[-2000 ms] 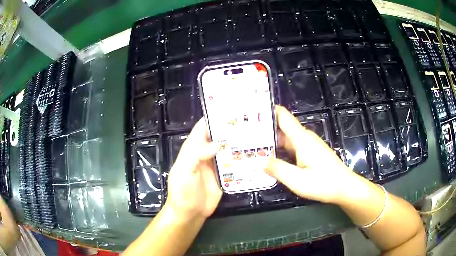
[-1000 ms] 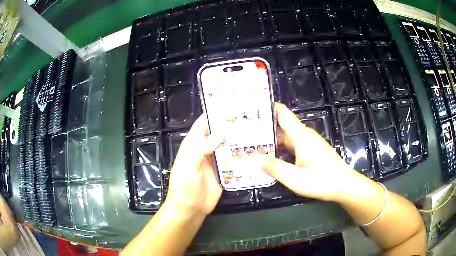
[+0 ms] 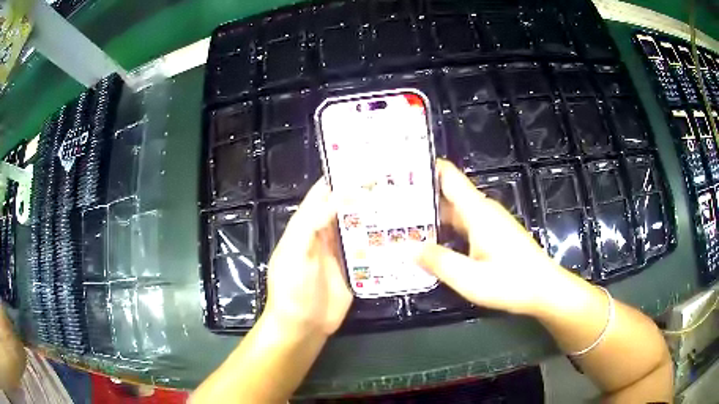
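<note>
A smartphone [image 3: 382, 189] with a pale rim and a bright white screen, showing small pictures and a red top right corner, is held upright in the middle of the view. My left hand [image 3: 307, 268] holds its lower left side. My right hand [image 3: 497, 252] holds its right side, with the thumb over the lower right of the screen. The fingers behind the phone are hidden. Below the phone lies a large glossy black blister tray [image 3: 544, 126] with rows of rectangular pockets.
A clear blister tray [image 3: 122, 252] and ribbed black stacked parts [image 3: 63, 229] lie at the left. A filled parts tray [image 3: 694, 150] is at the far right. A grey post [image 3: 75, 51] stands upper left. Part of another person's arm [image 3: 9, 355] shows lower left.
The phone and both hands have shifted very slightly up in the view. The left thumb has drawn back from the screen to the phone's left edge.
</note>
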